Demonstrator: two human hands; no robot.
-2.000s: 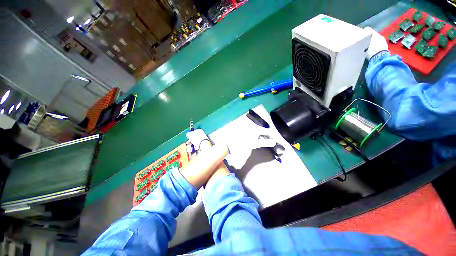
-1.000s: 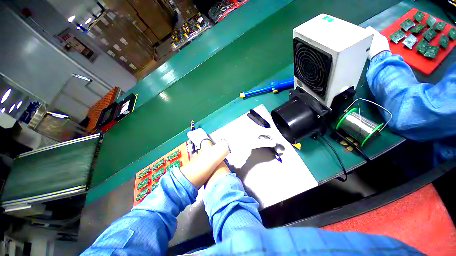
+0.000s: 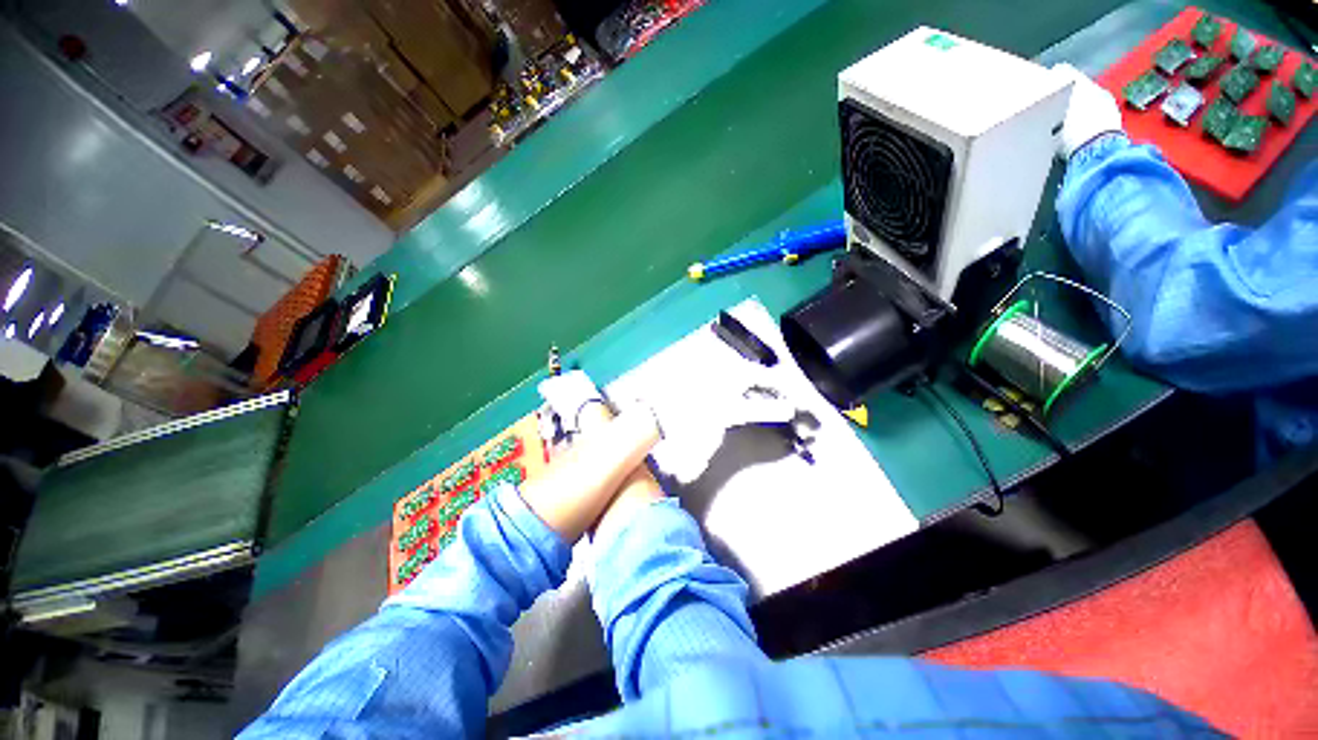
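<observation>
An orange-red tray [image 3: 399, 542] with rows of small green circuit boards [image 3: 460, 480] lies left of my wrists, partly hidden by my left sleeve. My wrists cross, bare between blue sleeves and white gloves. My left wrist [image 3: 604, 460] lies over the right one. My left glove seems to blend into the bright white sheet [image 3: 853, 499], so its fingers are unclear. A white-gloved hand, seemingly my right hand [image 3: 574, 398], is beside the tray's right edge. A small thin metal tip stands just beyond it; whether it is held is unclear.
A white fan box [image 3: 961, 145] and black cylinder [image 3: 853, 344] stand right of the sheet. Near them are a solder spool [image 3: 1038, 357] and a blue tool with a yellow end [image 3: 766, 255]. At far right, another person's gloved hand [image 3: 1087, 113] is by a red board tray [image 3: 1229, 171].
The view has shifted very slightly. My arms keep the same crossed position. The other person's sleeve and hand have moved only slightly.
</observation>
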